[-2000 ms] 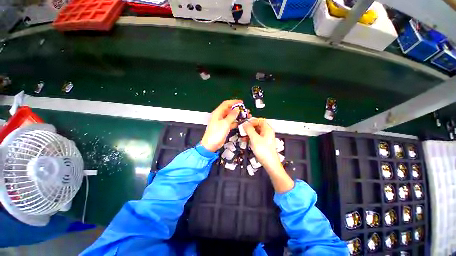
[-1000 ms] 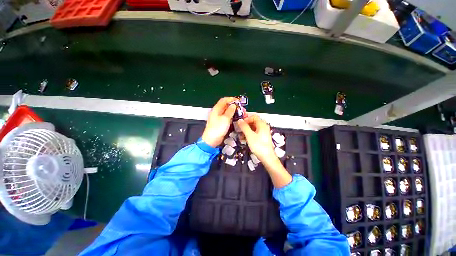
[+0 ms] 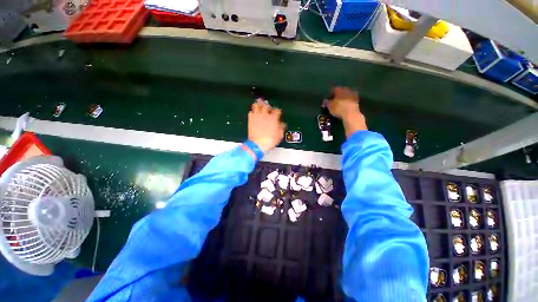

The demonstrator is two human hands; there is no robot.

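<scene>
My left hand (image 3: pixel 266 124) reaches over the green belt, fingertips at a small pale block (image 3: pixel 262 102); whether they grip it, I cannot tell. My right hand (image 3: pixel 343 104) is blurred over the belt, just beyond a joined unit (image 3: pixel 324 127) with a pale block at its near end. What its fingertips hold, if anything, is unclear. A bare module (image 3: pixel 293 137) lies at the belt's near edge between my hands. Another joined unit (image 3: pixel 411 143) lies further right. Loose pale blocks (image 3: pixel 298 206) are scattered on the black near tray (image 3: pixel 265 242).
The black right tray (image 3: pixel 422 221), partly behind my right sleeve, holds rows of shiny housings. A white fan (image 3: pixel 48 211) stands left. Two small modules (image 3: pixel 95 110) lie on the belt's left. Beyond it are an orange-red tray (image 3: pixel 107 22), a control box (image 3: pixel 248 17) and a white box (image 3: pixel 422 47).
My hands have separated and moved forward from above the near tray to over the belt. The module no longer shows between my fingertips. Belt items appear slightly further right.
</scene>
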